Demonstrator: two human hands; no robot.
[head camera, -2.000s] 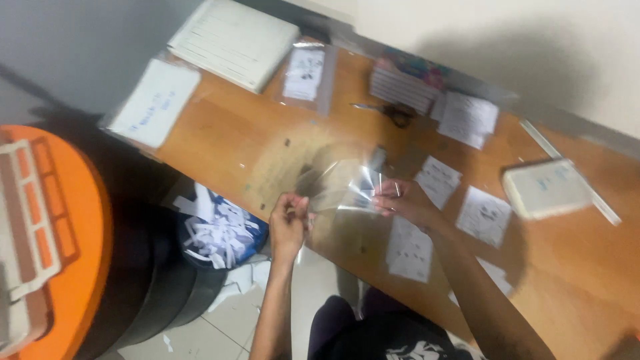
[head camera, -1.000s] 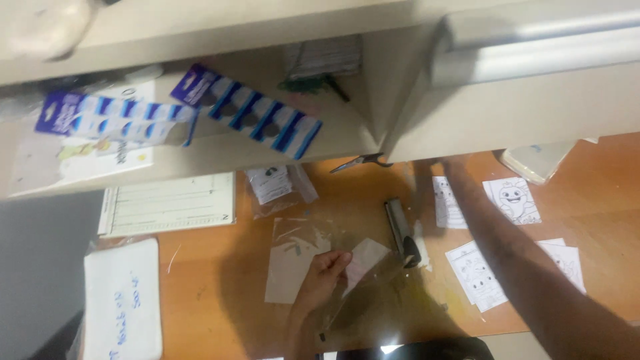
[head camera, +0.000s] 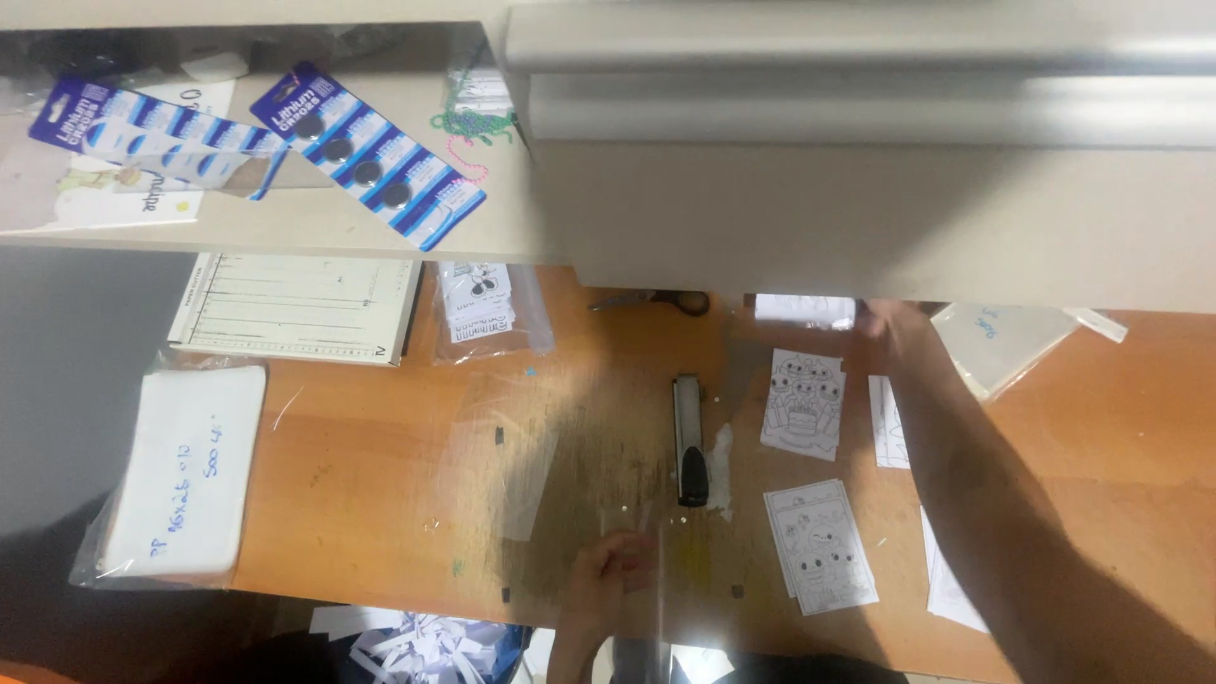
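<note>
My left hand (head camera: 613, 575) is near the front edge of the wooden table, its fingers closed on a thin clear plastic bag (head camera: 658, 594). My right arm reaches to the back, where my blurred right hand (head camera: 879, 318) is beside a stack of white printed papers (head camera: 805, 311) under the shelf edge; its grip cannot be made out. Between the hands lies a stapler (head camera: 691, 442). Right of it are small printed drawing sheets (head camera: 803, 404), with another pile (head camera: 823, 546) closer to me. A clear plastic sheet or bag (head camera: 527, 484) lies left of the stapler.
An overhanging shelf (head camera: 760, 209) holds blister packs of button cells (head camera: 366, 157). Scissors (head camera: 655, 301) lie below its edge. Further left are a paper cutter (head camera: 294, 309), bagged prints (head camera: 480, 304) and a plastic-wrapped white pack (head camera: 185, 475). A bin of paper scraps (head camera: 432, 646) stands below the table.
Two seconds ago both hands held clear plastic; now my right hand is away from it, at the back. My left hand has moved nearer the table's front edge since one second ago. The view has shifted greatly.
</note>
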